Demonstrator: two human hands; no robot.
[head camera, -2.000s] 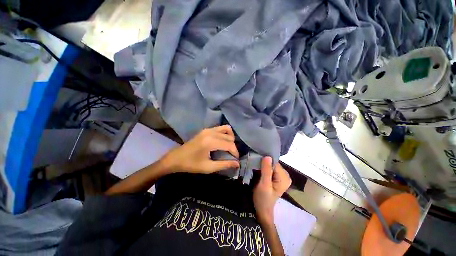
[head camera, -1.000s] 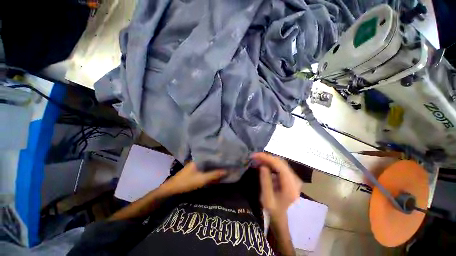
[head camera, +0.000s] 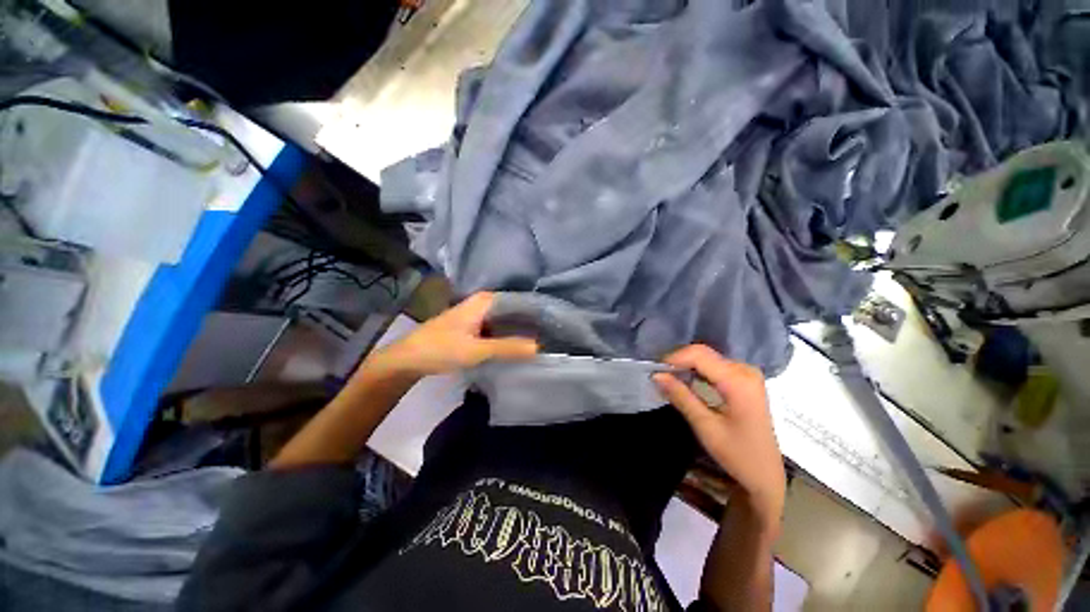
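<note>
A large heap of blue-grey garment cloth (head camera: 669, 179) lies in front of me and hangs down to my lap. My left hand (head camera: 460, 341) grips the garment edge (head camera: 574, 389) between thumb and fingers. My right hand (head camera: 723, 401) pinches the same edge further right. The edge is stretched between both hands, with a paler band of cloth below it and a dark fold above. Grey binding tape (head camera: 891, 448) runs from the orange tape reel (head camera: 1016, 556) up to the sewing machine (head camera: 1004, 221), whose needle area is partly hidden by cloth.
A blue-edged table (head camera: 197, 305) stands at the left with cables beneath it. Grey cloth (head camera: 114, 532) lies at the lower left. Dark cloth (head camera: 275, 42) is at the upper left. Ruler marks show on the front of the machine table (head camera: 819, 412). A yellow item (head camera: 1038, 395) lies by the machine.
The hands have moved apart and now stretch the edge between them, showing the paler band. The view has shifted, so the machine and reel sit further right and lower than a second ago.
</note>
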